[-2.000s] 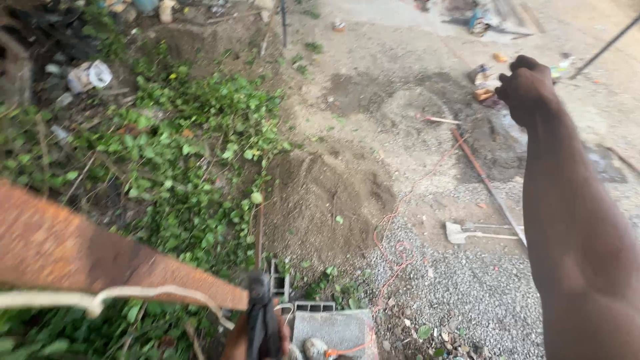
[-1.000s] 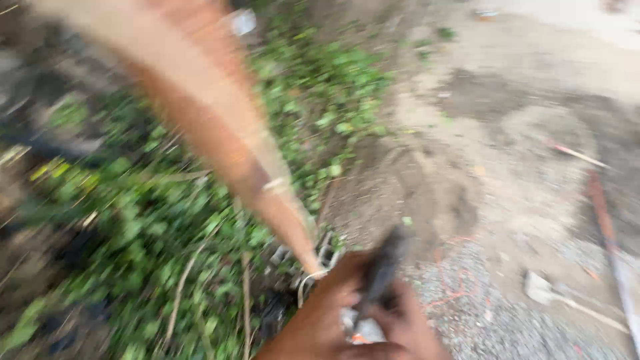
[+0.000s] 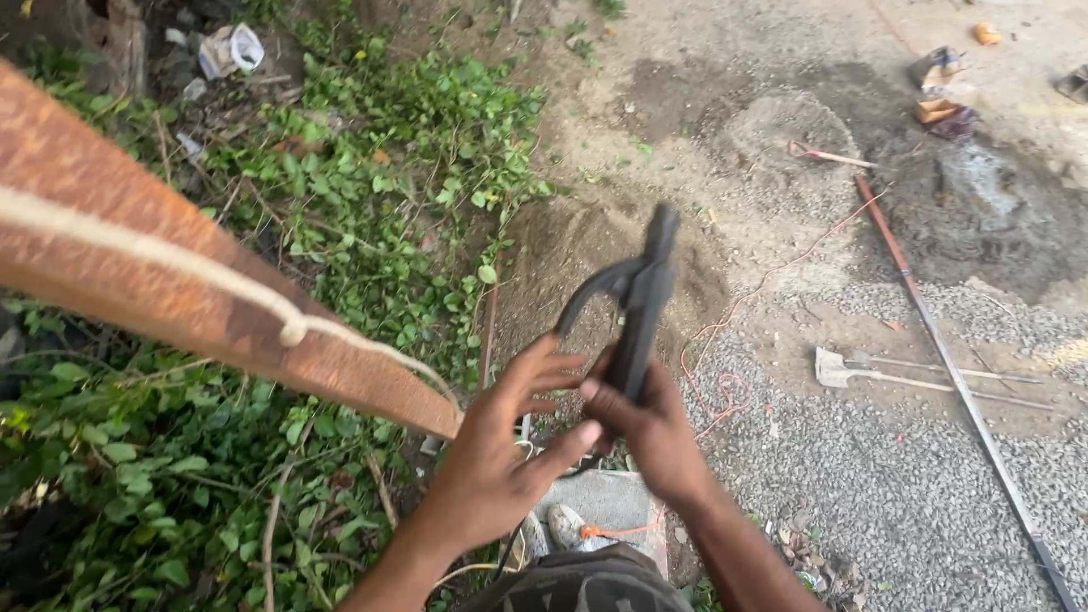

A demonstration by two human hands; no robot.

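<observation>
A black welding electrode holder [image 3: 639,319] points up and away, gripped near its lower end by my right hand [image 3: 642,421]. Its curved lever faces left. Beside it, my left hand [image 3: 518,442] has its fingers apart and holds nothing that shows; its fingertips are near the lever. A black cable hangs below the hands. Left of them a rusty steel beam [image 3: 255,314] slants from the upper left, with a pale rope [image 3: 153,246] running along it to its lower end. My shoes [image 3: 565,523] are on a concrete block [image 3: 616,501] far below.
Leafy plants [image 3: 340,170] cover the ground at left. A sand heap [image 3: 552,255] lies ahead. Orange string [image 3: 722,314] runs over the gravel [image 3: 833,476]. At right lie a long metal bar [image 3: 952,365], a shovel [image 3: 833,368] and a pile of wet mix [image 3: 977,221].
My right hand, stretched out at the right two seconds ago, is now on the electrode holder. My left hand is now apart from the holder's handle. The view has shifted.
</observation>
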